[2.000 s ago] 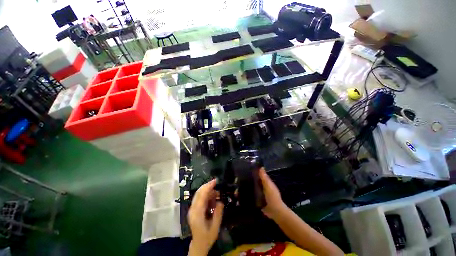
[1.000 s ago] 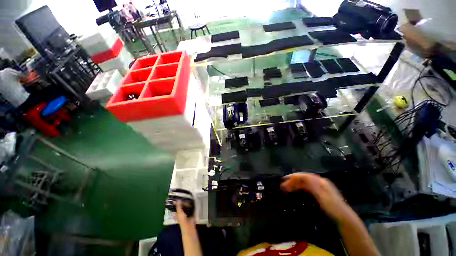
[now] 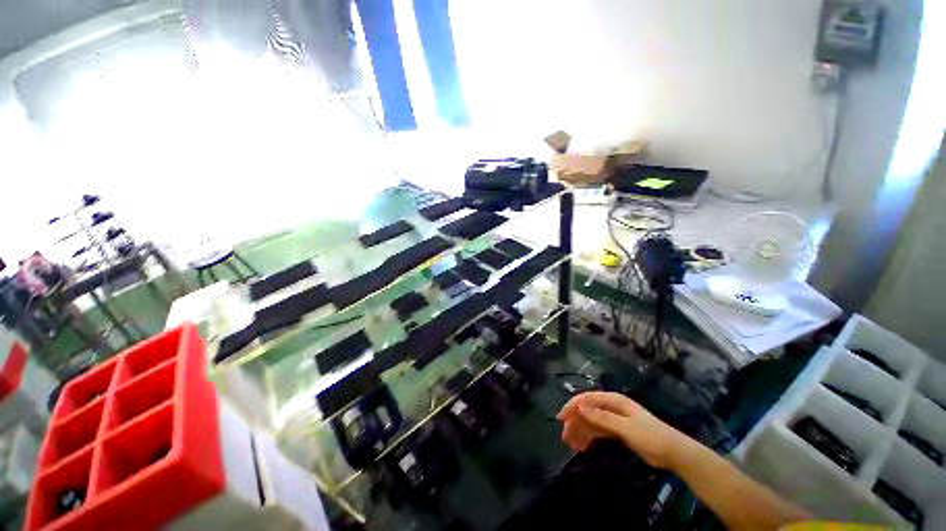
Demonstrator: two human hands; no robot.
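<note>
My right hand (image 3: 605,423) is over the dark bench (image 3: 581,493) at the lower middle, fingers curled loosely. No object shows in it, though the inside of the fingers is partly hidden. My left hand is out of the picture. Several black camcorders stand on the rack's lower level; one is at its near left (image 3: 365,423), another farther along it (image 3: 467,415). The white foam tray (image 3: 804,420) at the right holds black camcorders in its compartments.
The tiered rack's dark post (image 3: 565,264) rises beyond my hand, with a large camcorder (image 3: 505,180) on top. A red foam tray (image 3: 176,399) is at the lower left. Tangled cables (image 3: 659,270), papers (image 3: 742,316) and a white fan (image 3: 766,254) are at the right rear.
The view has swung right and up. My left hand, last seen holding a camcorder over the white tray at the left, has left the picture. My right hand stays raised over the bench.
</note>
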